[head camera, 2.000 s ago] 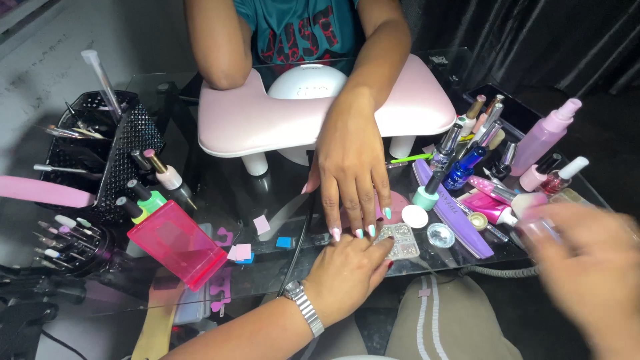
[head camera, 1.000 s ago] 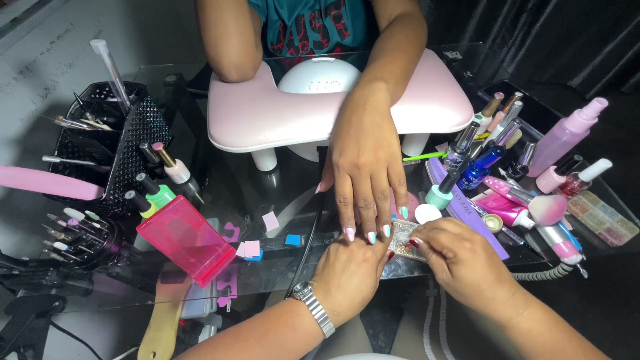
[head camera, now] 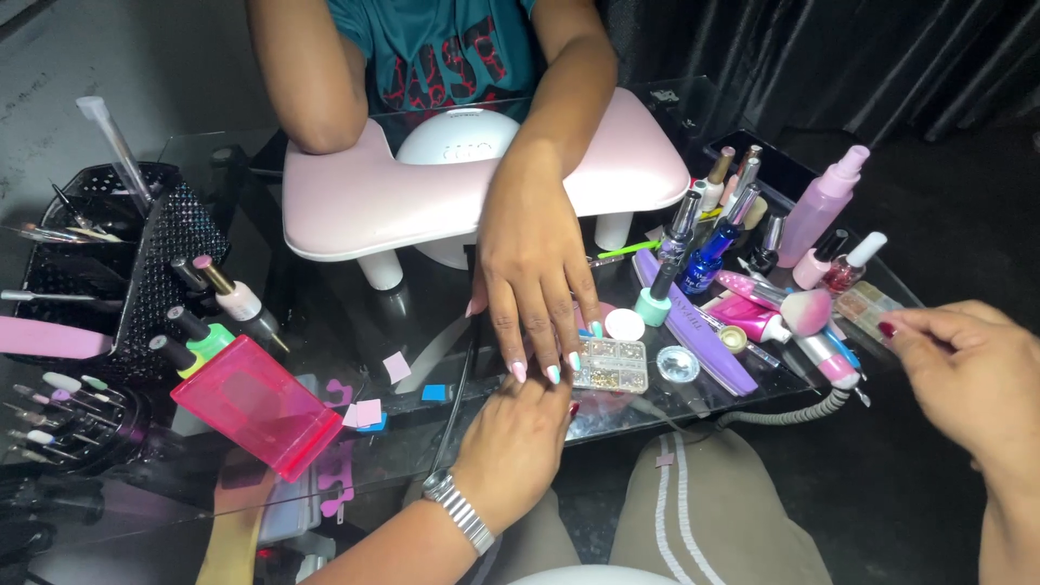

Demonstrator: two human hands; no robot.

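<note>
My left hand (head camera: 516,451), with a metal watch at its wrist, touches the painted fingertips of the other person's hand (head camera: 536,268); its own fingers are partly hidden. A clear compartment case of nail gems (head camera: 609,364) lies just right of those fingertips, beside a small clear dish of gems (head camera: 678,364). Far to the right, my right hand (head camera: 959,374) has its thumb and finger close together at the edge of a second compartment case (head camera: 861,309), which it partly covers. Whether it grips anything is unclear.
A pink armrest (head camera: 349,203) stands over a white nail lamp (head camera: 459,136). Polish bottles, a purple nail file (head camera: 699,333), a brush (head camera: 806,312) and a corded nail drill (head camera: 825,357) crowd the right. A pink plastic box (head camera: 256,406) and a black organizer (head camera: 175,244) stand left.
My right hand has moved right, from the gem case beside the other person's fingertips to the second compartment case. My left hand stays at those fingertips.
</note>
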